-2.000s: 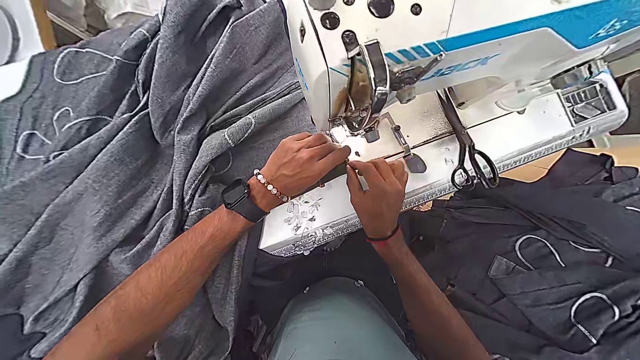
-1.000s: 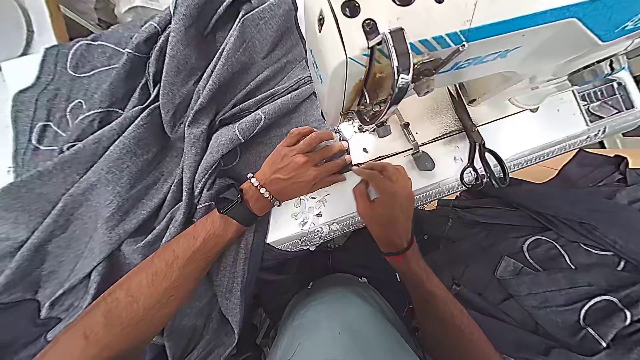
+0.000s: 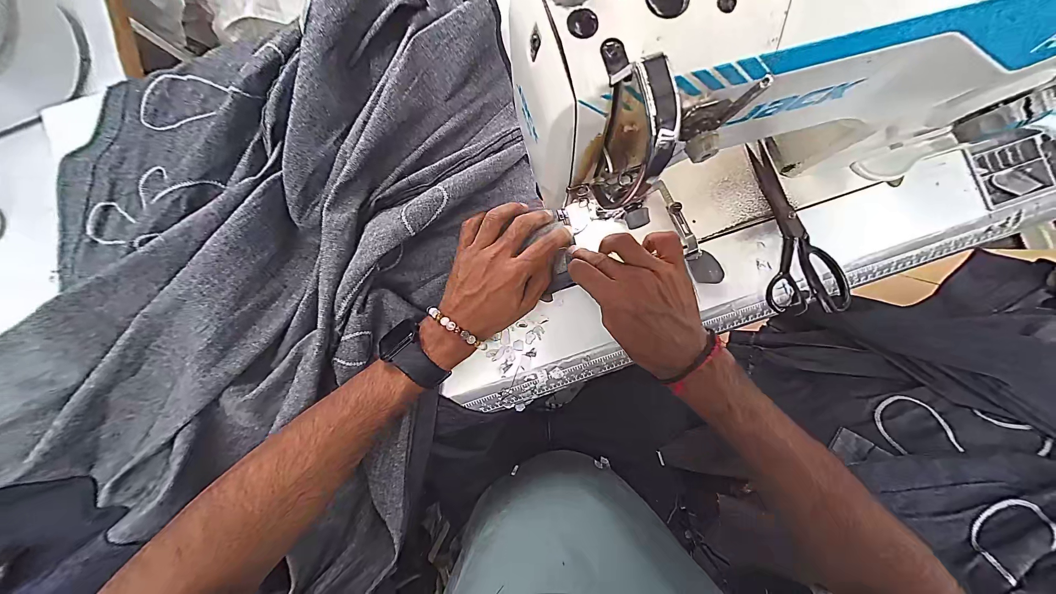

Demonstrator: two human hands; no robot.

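A white and blue Jack sewing machine (image 3: 742, 91) stands over a white bed, its lit needle area just beyond my fingers. My left hand (image 3: 507, 264), below a bead bracelet and a black watch, presses on the edge of dark grey fabric (image 3: 563, 276) in front of the presser foot. My right hand (image 3: 643, 297) pinches the same fabric edge with thumb and forefinger, close to the left fingertips. The fingers cover most of that piece. A large heap of grey knit fabric (image 3: 330, 206) with white loops of stitching lies to the left of the machine.
Black-handled scissors (image 3: 796, 239) lie on the bed right of my right hand, handles over the front edge. Small pale scraps (image 3: 520, 346) are scattered by the ruler-marked edge (image 3: 569, 375). Dark garments (image 3: 924, 371) with white cord-like loops pile at the lower right.
Both hands stay near the needle area. The right hand's fingers have shifted a little and are now more curled against the fabric edge. The view has moved slightly.
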